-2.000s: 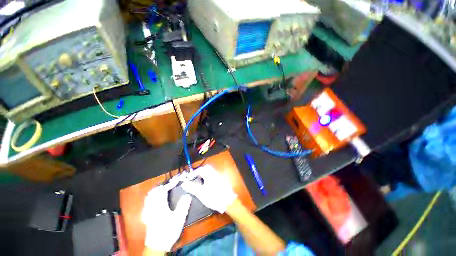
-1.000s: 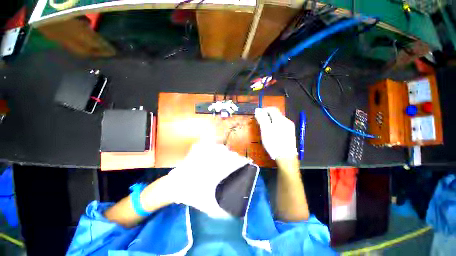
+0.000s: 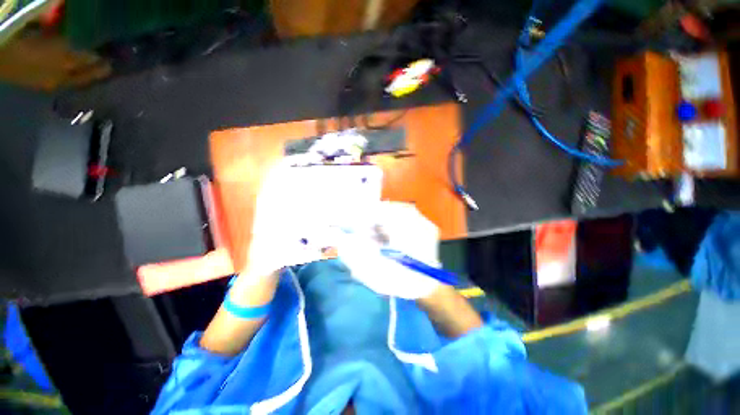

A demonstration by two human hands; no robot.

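A set-top box shows its pale underside, with dark feet at corners, over the orange mat. My gloved left hand holds it by its left side; glove and case blend in the glare. My gloved right hand holds the blue marker pen over the box's lower right part. The pen tip is too washed out to tell if it touches. The whitish test connector fixture lies on its dark bar just beyond the box. The blue cable's metal tip rests at the mat's right edge.
Two black boxes lie at left, the nearer by an orange-red pad. Red, white and yellow plugs lie behind the mat. The remote control and orange switch box are at right. A person's blue sleeve shows at far right.
The box has moved from near my lap up over the mat, pale underside showing. My right hand has let go of the blue cable and picked up the pen from the bench. The view has shifted.
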